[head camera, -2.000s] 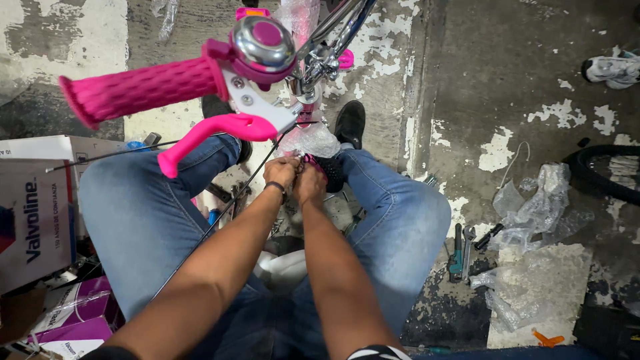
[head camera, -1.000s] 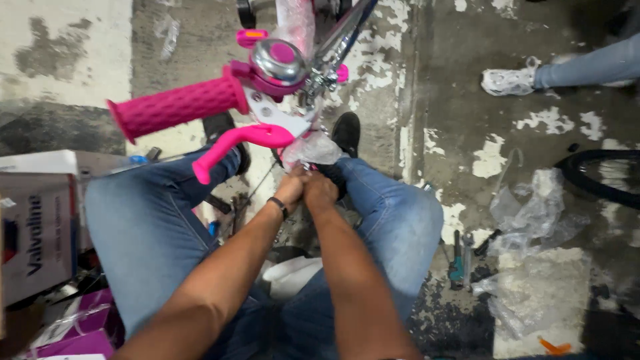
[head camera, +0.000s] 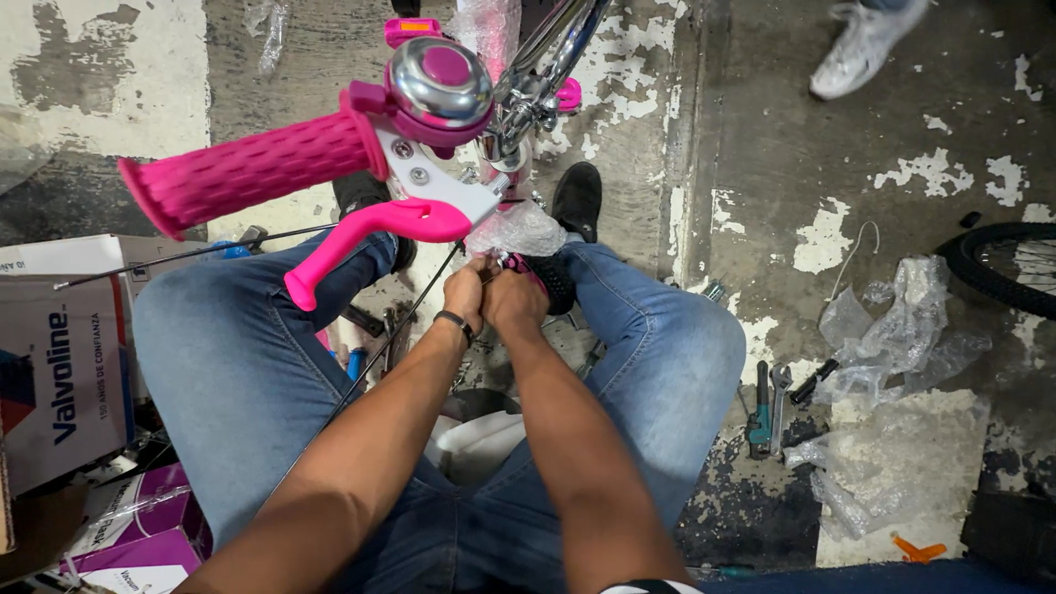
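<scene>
My left hand and my right hand meet between my knees, fingers curled close together at the lower edge of clear plastic wrap. What the fingertips grip is too small and hidden to tell. Just beyond my right hand is a small black knobby tire with pink parts. Above the hands stands a child's bicycle's chrome handlebar, with a pink rubber grip, a chrome and pink bell and a pink brake lever. A black brake cable runs down past my left forearm.
Cardboard boxes and a purple box stand at the left. On the floor at the right lie an adjustable wrench, a teal-handled tool, bubble wrap and a bicycle wheel. Another person's white shoe is at the top right.
The other person's shoe and leg at the right have moved up toward the top edge. My hands stay together below the plastic wrap.
</scene>
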